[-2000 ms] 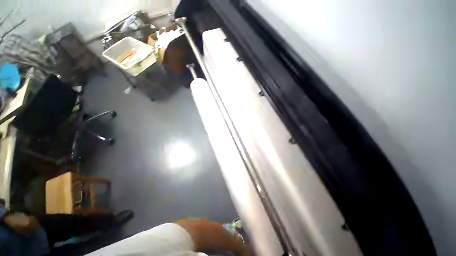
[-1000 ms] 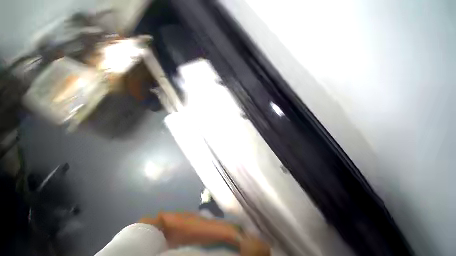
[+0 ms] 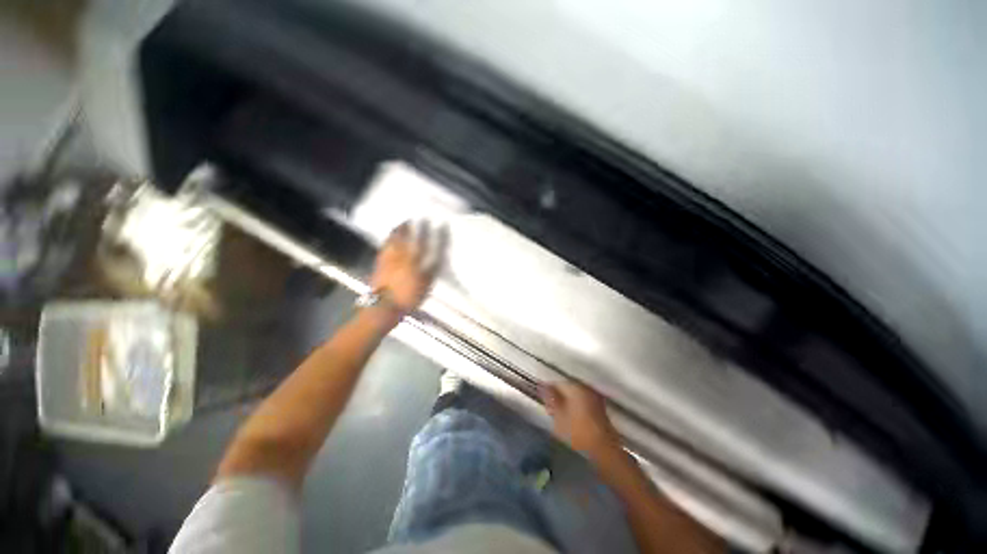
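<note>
The long black plotter crosses the view from upper left to lower right. White marker paper lies along its front side. My left hand, blurred, lies on the paper near its upper left end with the fingers spread. My right hand is at the metal bar below the paper, towards the middle; its fingers are partly hidden and its grip is unclear. A white paper roll shows below the bar at the lower right.
A white plastic bin with papers in it stands at the left. A blurred white bundle is above it. The grey floor and my legs in blue jeans show below the plotter.
Both hands have come into clear view at the plotter, the left reaching up onto the paper. The view has turned, so the plotter lies flatter across it and the bin sits lower left.
</note>
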